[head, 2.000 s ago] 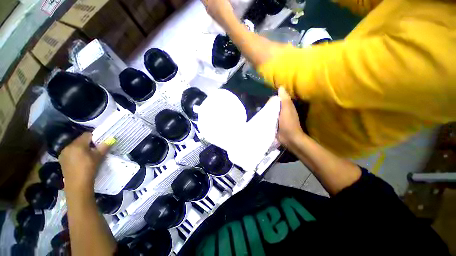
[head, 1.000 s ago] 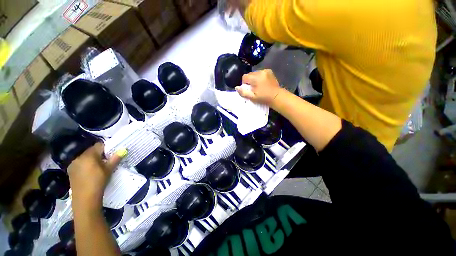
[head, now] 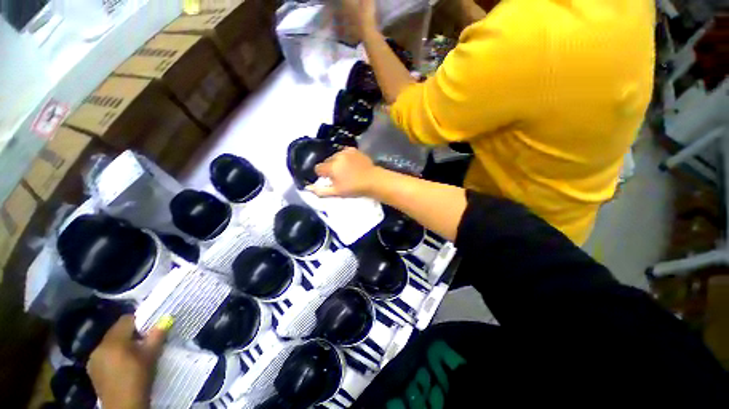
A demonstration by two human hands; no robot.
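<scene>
My right hand (head: 348,174) is closed on the white housing of a dome camera. The camera's black ball (head: 310,160) faces away from me, and its flat white bracket (head: 356,216) points toward me. My left hand (head: 124,363) is at the lower left, partly cut off by the picture's edge, with a yellow finger cot (head: 164,323) on one finger. It lies beside a white ribbed piece (head: 185,307) and a black ball (head: 84,327). The frames do not show whether it grips anything.
Rows of dome cameras (head: 345,316) fill the bench below my hands. A larger camera (head: 108,252) stands at the left. A coworker in yellow (head: 527,96) stands at the upper right, handling clear packaging (head: 312,36). Cardboard cartons (head: 136,100) line the back.
The white piece in my right hand was lifted and tilted; it is now down among the cameras. The coworker's arm has moved, with clear packaging now near it. The view has shifted.
</scene>
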